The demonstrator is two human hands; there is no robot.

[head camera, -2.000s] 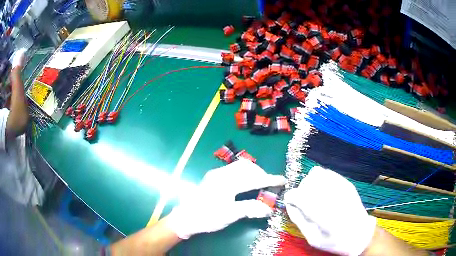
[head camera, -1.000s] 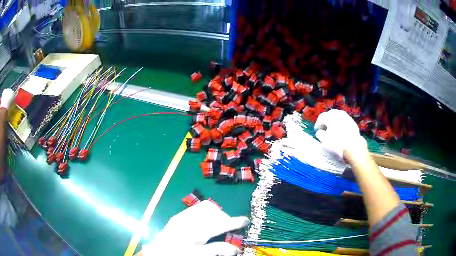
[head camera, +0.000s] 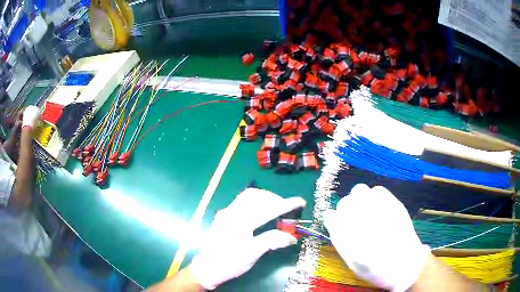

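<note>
My left hand, in a white glove, holds a red-and-black connector housing between thumb and forefinger. A few thin wires run from its right side to my right hand. My right hand, also in a white glove, is just right of the connector, above the wire bundles, with its fingers closed on a thin pale wire. A pale wire end shows beyond this hand, over the green wires. The fingertips of my right hand are partly hidden.
Loose red-and-black connectors lie heaped at the back. Blue wires and other colours lie right between tan strips. Finished leads lie left, beside a pale wire tray. Another person's gloved hand is far left.
My right hand has come back from the white wires at the back to beside the connector, with a pale wire. My left hand still holds the connector. The camera view has shifted.
</note>
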